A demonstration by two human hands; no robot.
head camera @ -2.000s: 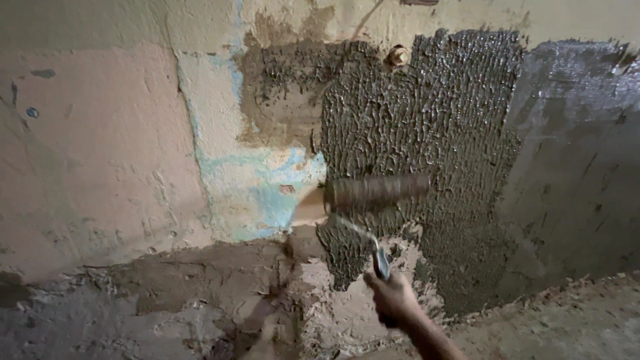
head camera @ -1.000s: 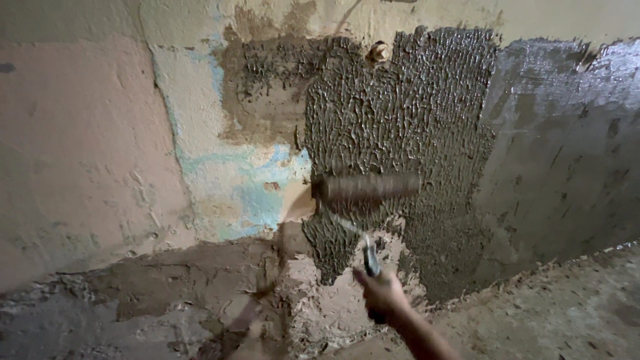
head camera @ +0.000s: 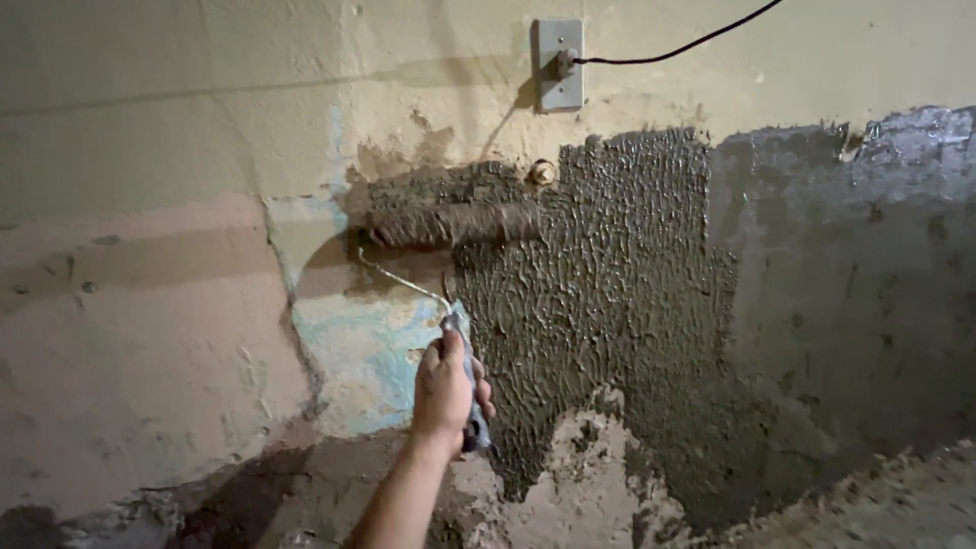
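Note:
My left hand (head camera: 450,389) is closed around the grey handle of a paint roller (head camera: 450,225), with the thumb along the top and fingertips showing on the right side. The thin wire frame runs up and left to the roller's left end. Its brown, mortar-coated sleeve lies roughly level against the wall, over the upper left part of the wet, ridged grey coating (head camera: 595,305). To the left of the hand is a bare patch of pale blue and cream wall (head camera: 366,358). My right hand is out of view.
A round fitting (head camera: 542,173) protrudes just above the roller's right end. Higher up, a white outlet plate (head camera: 560,91) holds a plug with a dark cord (head camera: 686,49). Smoother grey coating (head camera: 839,305) covers the right side. A rough ledge (head camera: 877,496) lies at lower right.
The roller has moved up and left across the wall. The arm holding it came from the lower right before and looked like my right; now it is my left. The view has shifted upward.

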